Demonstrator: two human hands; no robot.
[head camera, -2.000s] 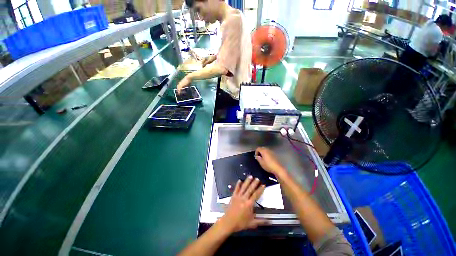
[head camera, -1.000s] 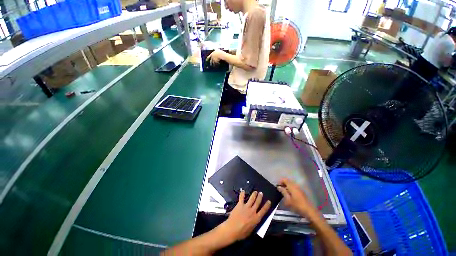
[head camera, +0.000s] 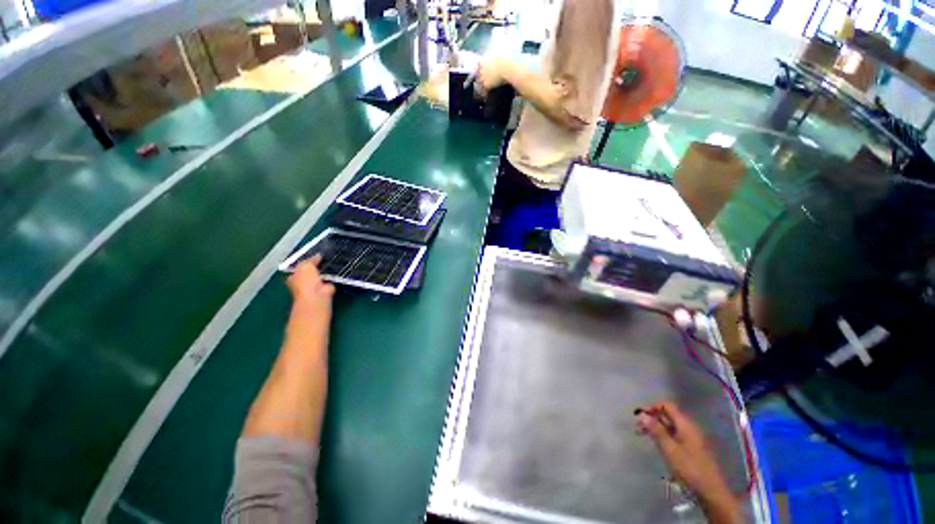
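My left hand (head camera: 311, 280) holds the near left corner of a small solar panel (head camera: 367, 260), face up with a white border, low over the green bench (head camera: 384, 409). Another face-up panel (head camera: 395, 198) lies just beyond it on a dark panel. My right hand (head camera: 672, 438) is over the light box (head camera: 574, 399), its fingers closed on a small dark lead end (head camera: 643, 412). The light box glass is grey and bears no panel.
The bench meter (head camera: 651, 235) stands at the box's far end, with red and dark wires at its right. A black fan (head camera: 861, 343) and blue crate (head camera: 836, 450) are at right. A person (head camera: 564, 102) stands beyond, near an orange fan (head camera: 646, 77).
The panel has left the light box. My left hand has moved left to the bench with a panel, now face up. My right hand stays over the box. The view has shifted.
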